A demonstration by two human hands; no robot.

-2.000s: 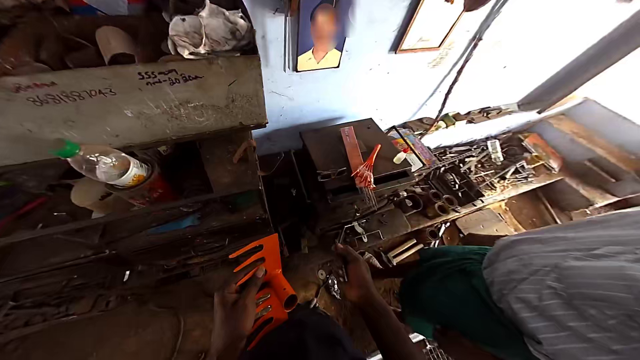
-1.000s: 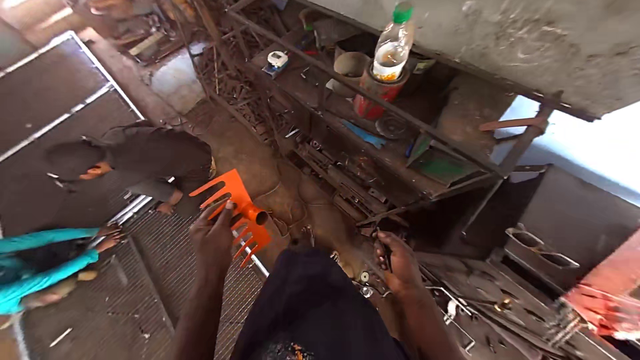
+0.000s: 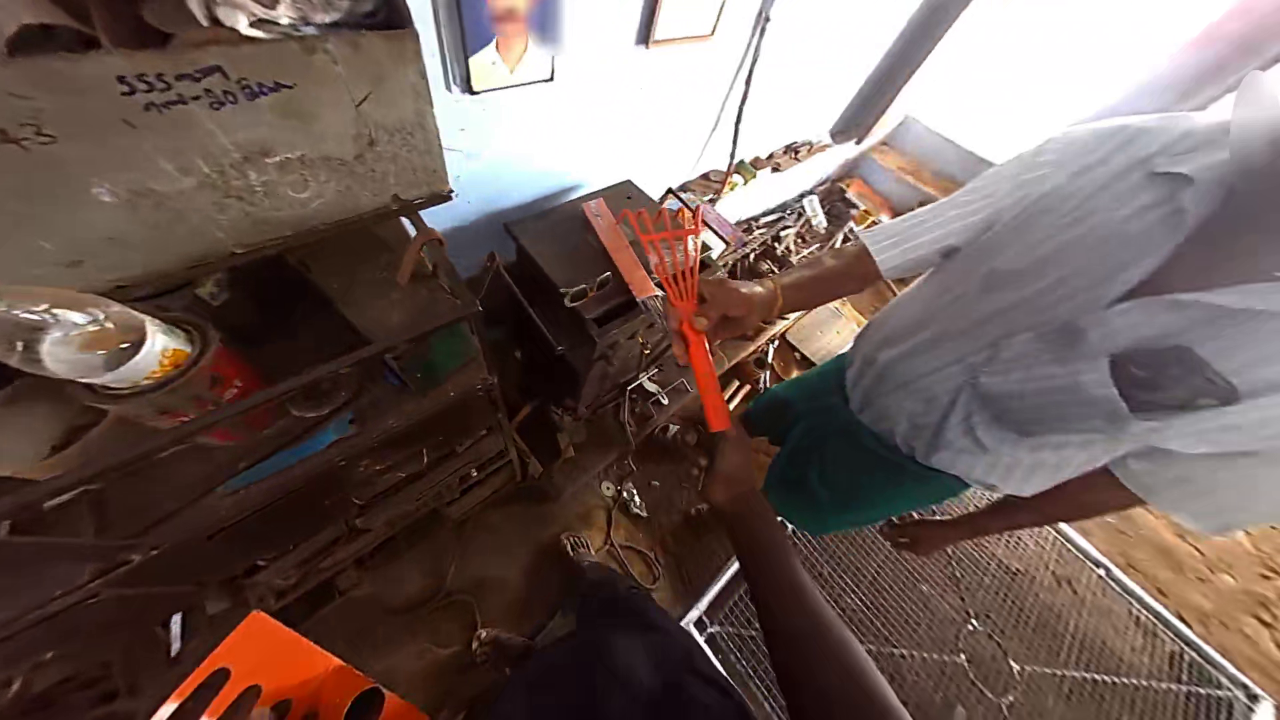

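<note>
At the bottom left, an orange metal rake head (image 3: 290, 675) with a round socket shows partly. Only a bit of my left hand (image 3: 268, 712) shows behind its tines; the rest is cut off by the frame edge. Near the middle, a co-worker's hand (image 3: 730, 308) holds a small orange-red hand rake (image 3: 708, 375), its tines pointing up and its tubular handle down. My right hand (image 3: 735, 465) is at the lower end of that handle; its fingers are hidden, so whether it grips the handle cannot be told.
A co-worker in a striped shirt (image 3: 960, 340) stands at the right beside a bench with scattered tools. Spectacles (image 3: 587, 290) lie on a dark metal box (image 3: 560, 235). A rack with a plastic bottle (image 3: 90, 340) is at the left. A white-framed wire mesh panel (image 3: 900, 600) lies lower right.
The view has swung right since one second ago. The small orange-red rake, among the things on the dark box two seconds ago, is now in the co-worker's hand. My right hand has reached to its handle.
</note>
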